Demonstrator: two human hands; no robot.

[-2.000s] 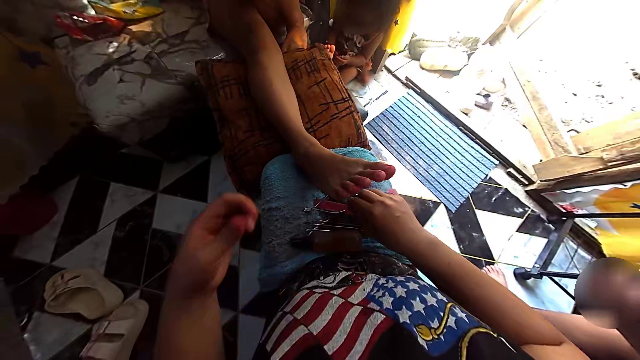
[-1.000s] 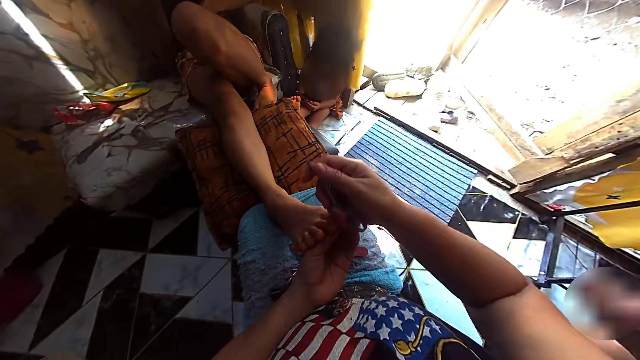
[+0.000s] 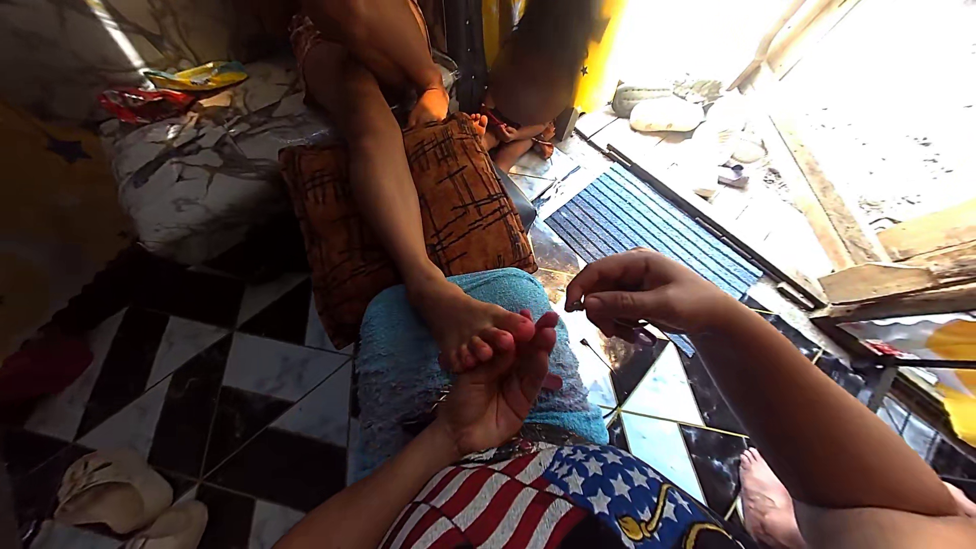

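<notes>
Another person's bare foot [image 3: 465, 324] rests on a light blue towel [image 3: 488, 286] across my lap. Palm up, my left hand [image 3: 496, 396] is at the toes, its fingers extended beside the big toe and touching the foot. My right hand [image 3: 637, 293] is raised to the right of the foot, apart from it, with thumb and forefinger pinched on a small dark item [image 3: 573, 305] too small to identify. The other person's leg lies over a brown patterned cushion [image 3: 476, 206].
A ribbed blue mat [image 3: 648, 221] lies by the doorway. Light-coloured shoes [image 3: 114, 492] stand on the black and white tiled floor at lower left. A small seated person [image 3: 526, 99] is beyond the cushion. A marble-patterned seat [image 3: 206, 175] holds red and yellow packets.
My right hand has moved right, away from the foot and my left hand. My left hand, away from the foot two seconds ago, is now at the toes.
</notes>
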